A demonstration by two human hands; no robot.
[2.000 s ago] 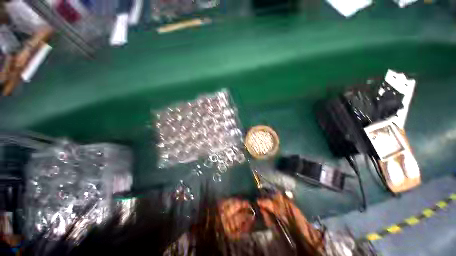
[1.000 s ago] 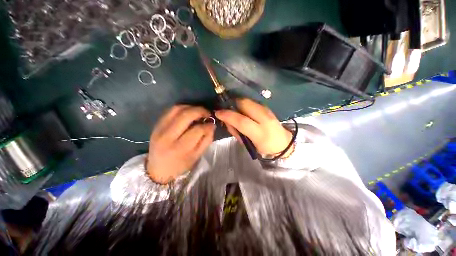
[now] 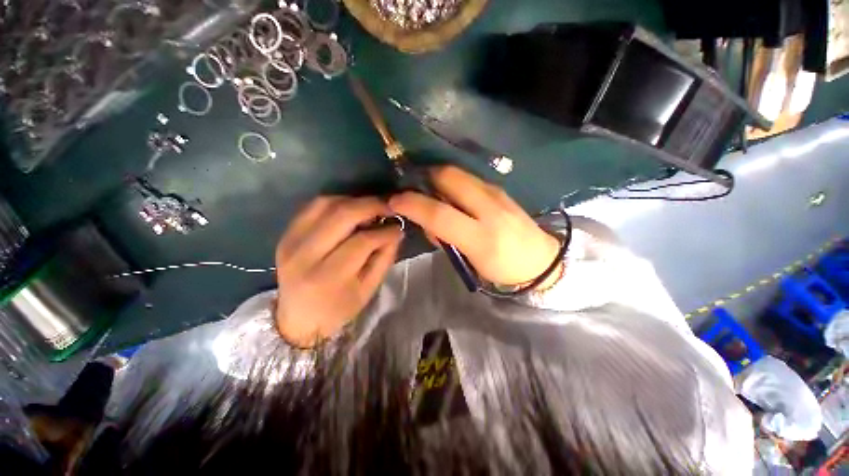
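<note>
My left hand (image 3: 330,260) and my right hand (image 3: 484,228) meet fingertip to fingertip at the bench's near edge. A small silver metal ring (image 3: 400,221) shows between the fingertips, held by my left hand; any small part with it is hidden. My right hand also holds the soldering iron (image 3: 393,149), its black handle under the palm and its brass-coloured tip pointing up and left, away from me. Thin solder wire (image 3: 200,266) runs from the spool (image 3: 51,311) to my left hand. Loose rings (image 3: 265,74) lie beyond, with a cluster of small connector parts (image 3: 168,212) to their left.
A clear blister tray (image 3: 84,56) is at the upper left and a round tub of small parts (image 3: 410,33) at the top. Tweezers (image 3: 451,138) lie right of the iron. A black open box (image 3: 642,93) stands at the right, its cord near the edge. Blue stools (image 3: 805,311) are beyond.
The whole view has shifted slightly since one second ago. My fingertips stay together around the ring, and the iron remains in my right hand. Two seconds ago the view was farther off and blurred.
</note>
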